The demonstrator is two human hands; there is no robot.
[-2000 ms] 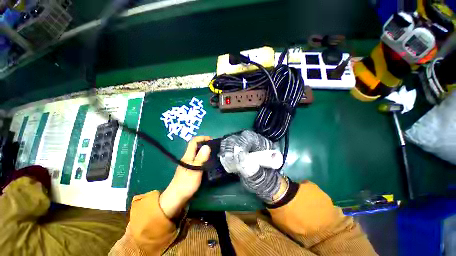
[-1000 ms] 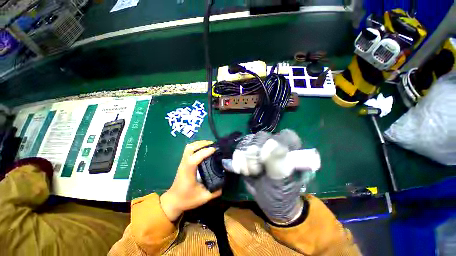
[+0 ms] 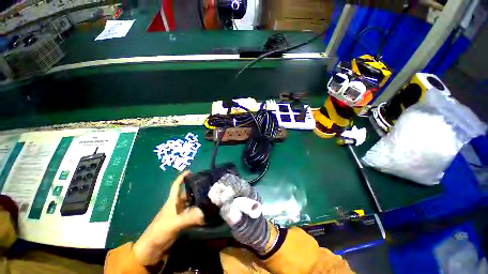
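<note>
A black socket block (image 3: 206,187) is held low in front of me, blurred, with its black cord running up from it. My left hand (image 3: 179,208), bare, grips its left side. My right hand (image 3: 241,208), in a grey knitted glove with pale fingertips, lies against its right side and holds a white cylindrical hand tool (image 3: 247,205); the tool's tip is hidden. A pile of tiny white plastic clips (image 3: 177,152) lies beyond my hands on the green bench.
Behind lie a coiled black cord (image 3: 260,144), a brown power strip (image 3: 235,134) and a white power strip (image 3: 295,115). A printed sheet (image 3: 109,187) is left. A striped taped fixture (image 3: 334,115), thin rod (image 3: 365,179) and plastic bag (image 3: 414,142) are right. A person's sleeve shows lower left.
The view has shifted, showing more of the far side. My gloved hand has come back down onto the block after being raised to its right.
</note>
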